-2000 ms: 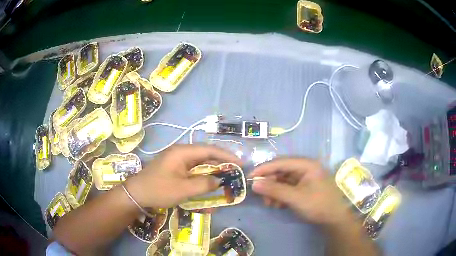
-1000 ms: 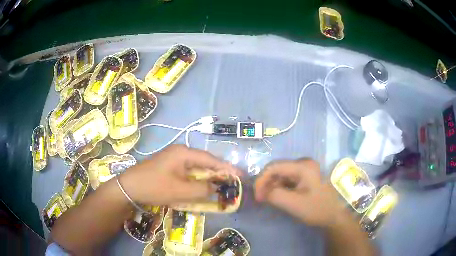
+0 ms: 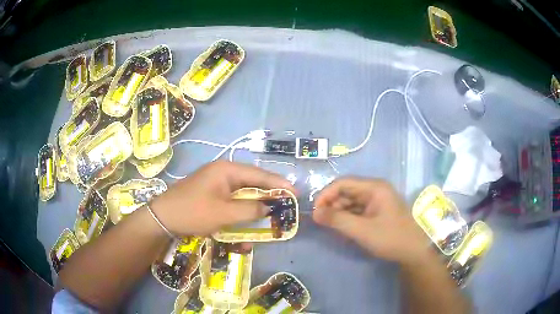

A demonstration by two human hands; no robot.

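My left hand (image 3: 215,199) holds a cream half-shell unit (image 3: 285,233) with its open side up. Its thumb lies inside the shell over the pale battery. The dark circuit board (image 3: 283,211) shows at the shell's right end. My right hand (image 3: 362,211) is just right of the shell, not touching it, with fingers curled and thumb and fingertips close together. Whether a small plug is between the fingertips cannot be told. A USB meter (image 3: 311,148) with a lit display lies beyond the hands, with white cables (image 3: 374,119) at both ends.
Many units (image 3: 150,122) are piled at left; several lie near the front (image 3: 226,276) and two at right (image 3: 439,221). White tissue (image 3: 471,160), a power supply (image 3: 535,178) and a shiny round container (image 3: 470,80) are at right. A green belt (image 3: 344,18) carries units along the far side.
The thin white piece seen between my right fingertips and the shell two seconds ago no longer shows there. The shell tilted, then levelled again. The belt unit has moved right.
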